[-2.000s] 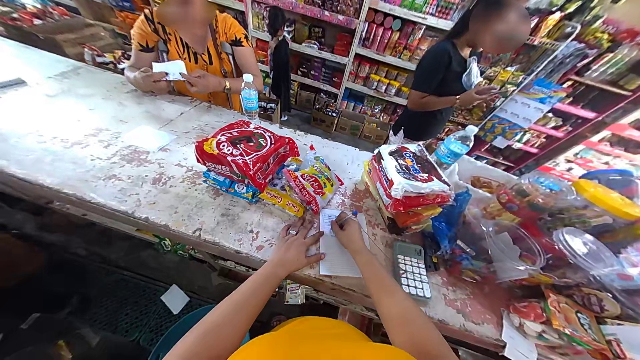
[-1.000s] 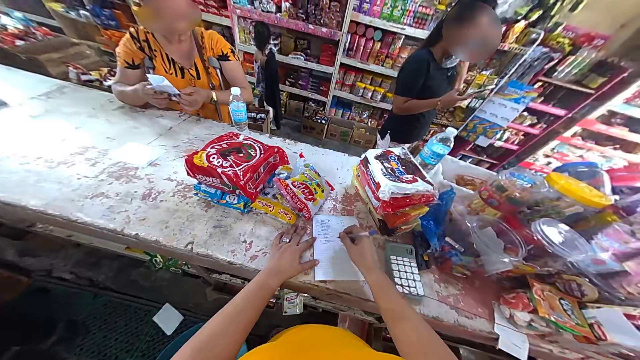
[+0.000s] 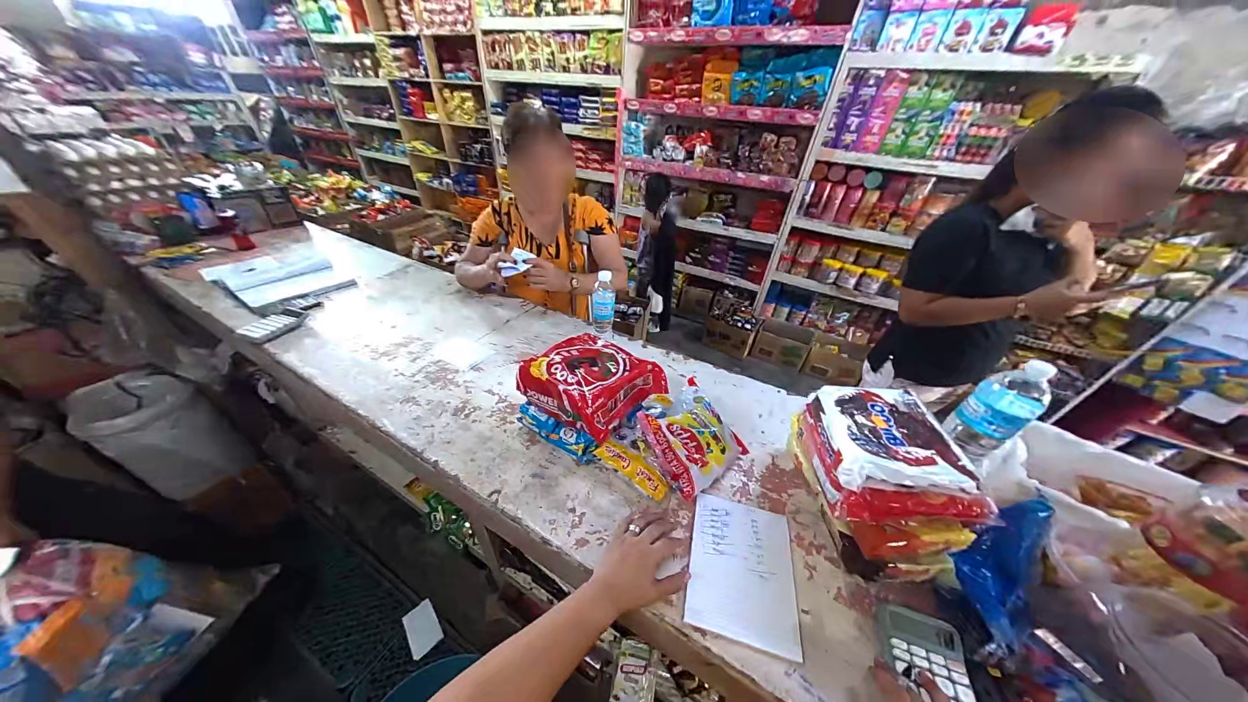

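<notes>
My left hand (image 3: 639, 561), a ring on one finger, lies with fingers spread on the worn white counter (image 3: 429, 390), at the left edge of a lined paper pad (image 3: 743, 577) with handwriting. Only fingertips of my right hand (image 3: 912, 682) show at the bottom edge, over the keys of a grey calculator (image 3: 926, 648); whether they hold the pen is unclear. Beyond the pad sit a red snack pack (image 3: 590, 385) on blue packs (image 3: 556, 434), a yellow pack (image 3: 629, 468) and a red-and-yellow candy bag (image 3: 687, 444). A stack topped by a white-and-brown pack (image 3: 882, 439) stands right of the pad.
Water bottles stand by the far edge (image 3: 603, 302) and behind the right stack (image 3: 1004, 405). Across the counter are a person in orange (image 3: 546, 244) holding paper and a person in black (image 3: 975, 283). A ledger (image 3: 273, 278) and another calculator (image 3: 271, 325) lie far left; plastic bags crowd the right.
My right hand has left the pad, where it was writing with a pen, and moved right to the calculator. My left hand stays beside the pad. The view has swung left and up.
</notes>
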